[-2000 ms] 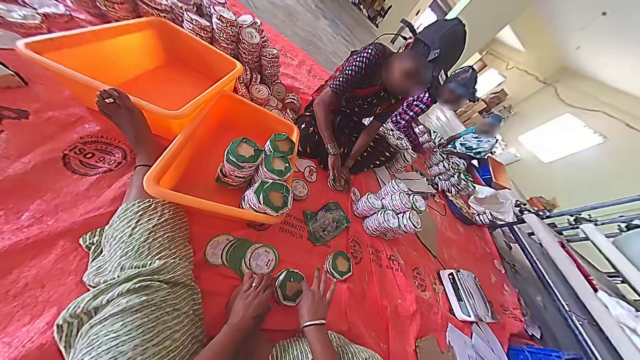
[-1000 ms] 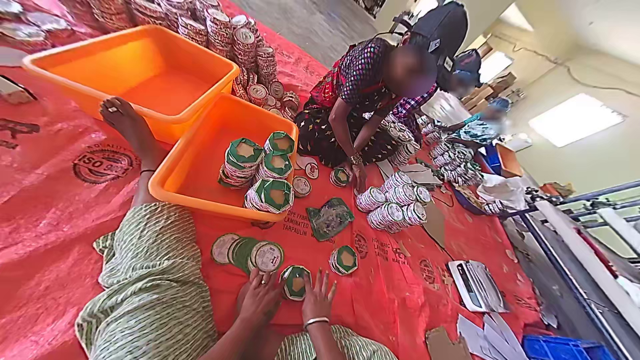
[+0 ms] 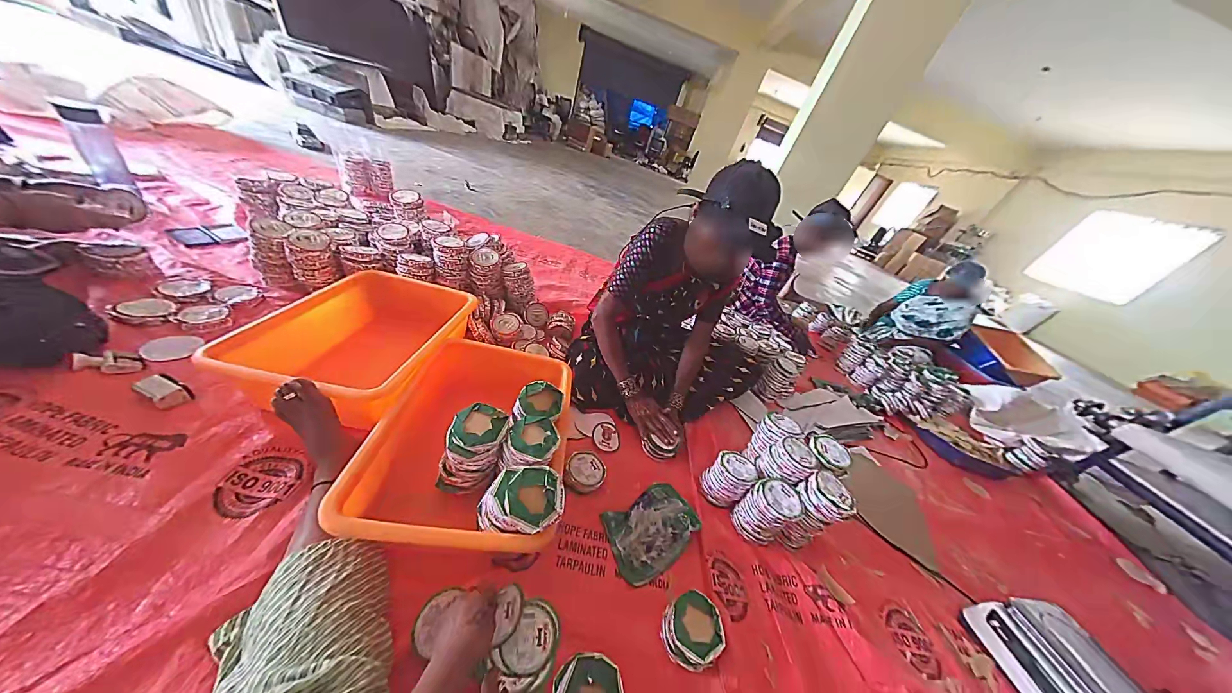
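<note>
My left hand (image 3: pixel 464 626) is at the round printed discs (image 3: pixel 527 640), its fingers around the edge of one raised disc. My right hand is out of the picture. Just right of the discs, a green-and-white wrapped round bundle (image 3: pixel 587 674) shows at the bottom edge. Another bundle (image 3: pixel 693 630) lies farther right on the red tarpaulin. Several similar stacks (image 3: pixel 525 496) stand inside the nearer orange tub (image 3: pixel 351 525). A crumpled green plastic bag (image 3: pixel 652 534) lies beyond the bundles.
A second orange tub (image 3: pixel 337 380) adjoins the first, near a bare foot (image 3: pixel 313 419). A co-worker (image 3: pixel 674 308) sits opposite, both hands on a small stack. Disc stacks (image 3: pixel 784 476) stand to the right, others (image 3: pixel 313 255) behind the tubs. A metallic case (image 3: pixel 1039 645) lies lower right.
My left hand has moved from beside the wrapped bundle to the discs and taken hold of one. My right hand has left the view. The view has tilted upward.
</note>
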